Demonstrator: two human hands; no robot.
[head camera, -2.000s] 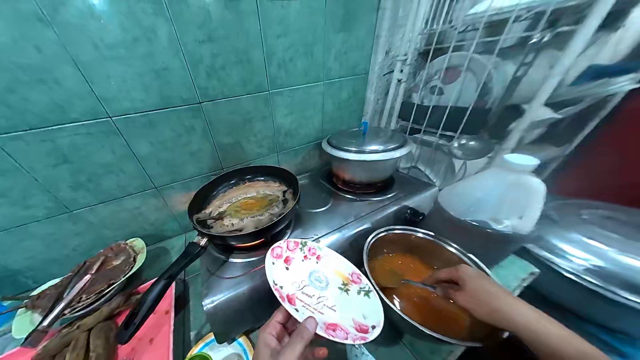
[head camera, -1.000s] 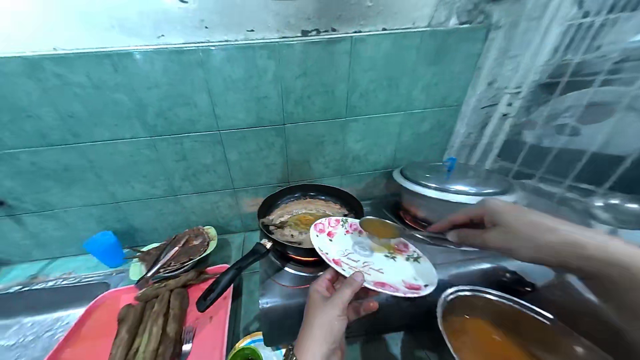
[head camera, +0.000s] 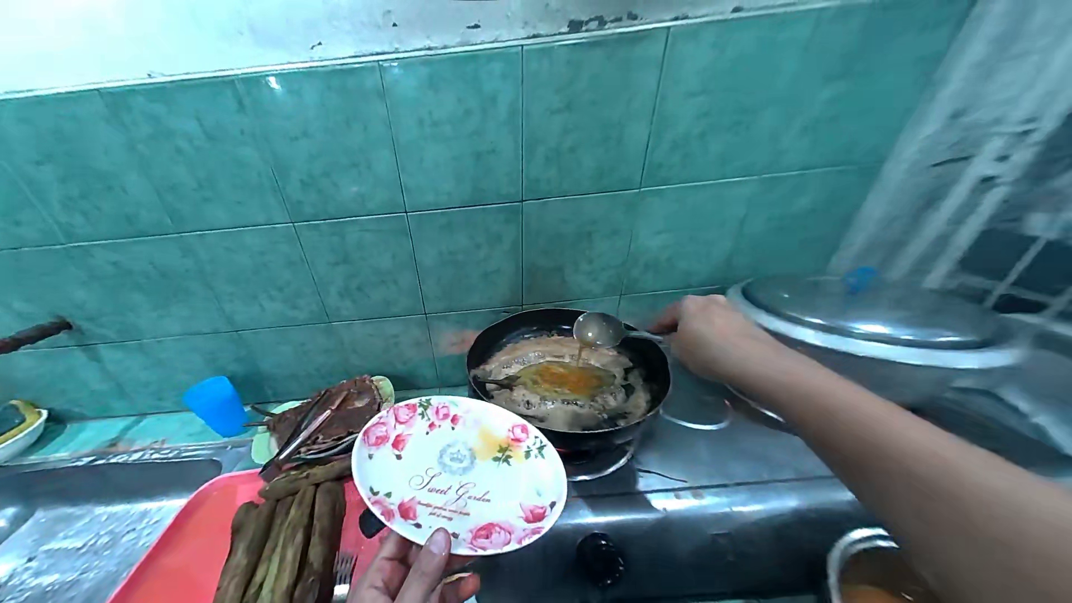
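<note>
My left hand (head camera: 419, 574) holds a white floral plate (head camera: 459, 477) by its near rim, tilted in front of the stove, with a yellowish smear on its surface. My right hand (head camera: 708, 335) grips the handle of a metal ladle (head camera: 599, 330), whose tilted bowl drips orange liquid into a black frying pan (head camera: 657, 402). In the pan, a flattened eggplant (head camera: 557, 379) with orange liquid on top lies in bubbling oil. The pan sits on the left burner; the plate hides its handle.
A lidded pot (head camera: 871, 327) stands right of the pan. At the lower right is a bowl of orange liquid (head camera: 875, 590). On the left are a pink tray (head camera: 188, 536) with eggplants (head camera: 289, 540) and a fork, a plate of browned food (head camera: 335, 410), a blue cup (head camera: 216, 405) and a sink (head camera: 92, 519).
My right hand has moved from the bowl, past the plate, to above the frying pan with the ladle. Orange liquid now runs from it onto the eggplant. The view has swung left.
</note>
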